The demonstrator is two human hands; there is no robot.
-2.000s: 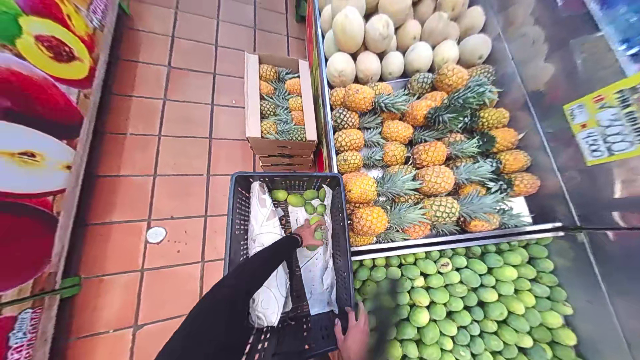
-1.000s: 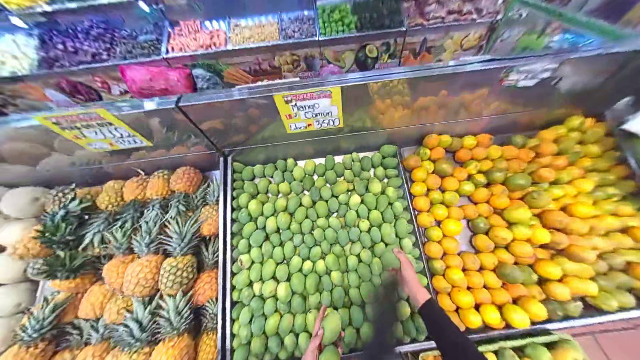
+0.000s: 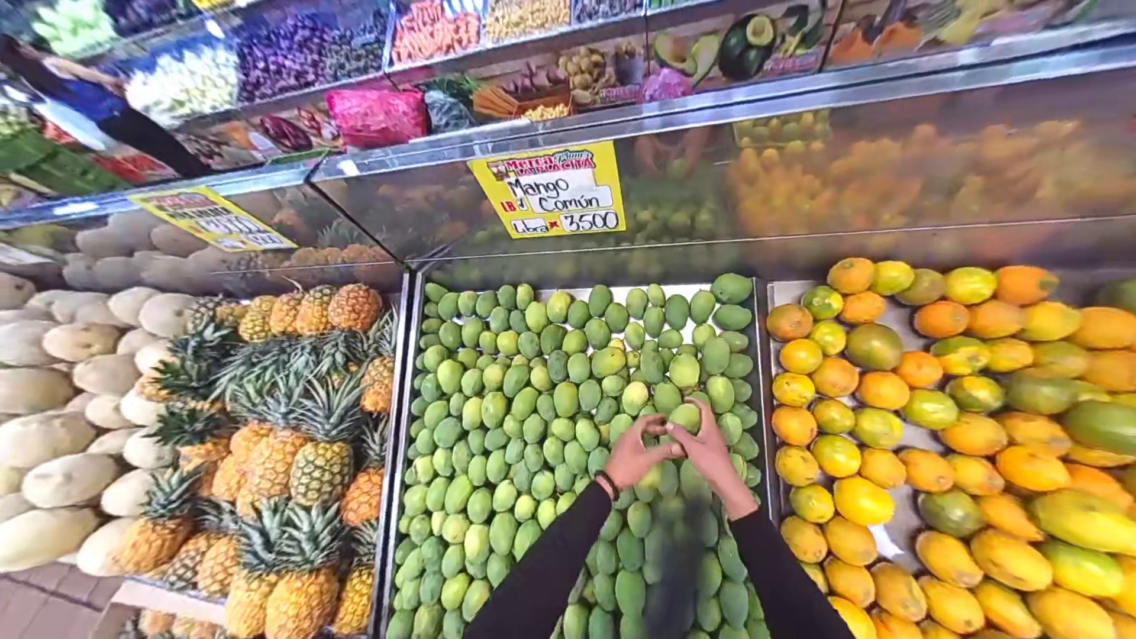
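Rows of green mangoes [image 3: 506,426] fill the middle bin of a produce display. Over the right part of that bin my two hands meet, fingertips close together. My right hand [image 3: 708,448] has its fingers around a green mango [image 3: 684,416]. My left hand [image 3: 641,454], with a dark band at the wrist, is just left of it, thumb and fingers curved toward the right hand; whether it touches that mango or another one is hard to tell. Both arms wear black sleeves.
Pineapples [image 3: 322,470] and pale melons [image 3: 59,435] lie to the left, orange and yellow papayas [image 3: 974,436] to the right. Metal dividers edge the bin. A yellow price sign [image 3: 548,191] hangs on the metal back panel [image 3: 710,195]. At upper left a person [image 3: 106,106] stands beyond the display.
The view has swung from the crate on the floor to the bins. My hands, apart over the near part of the mangoes a second ago, are now together farther up the bin.
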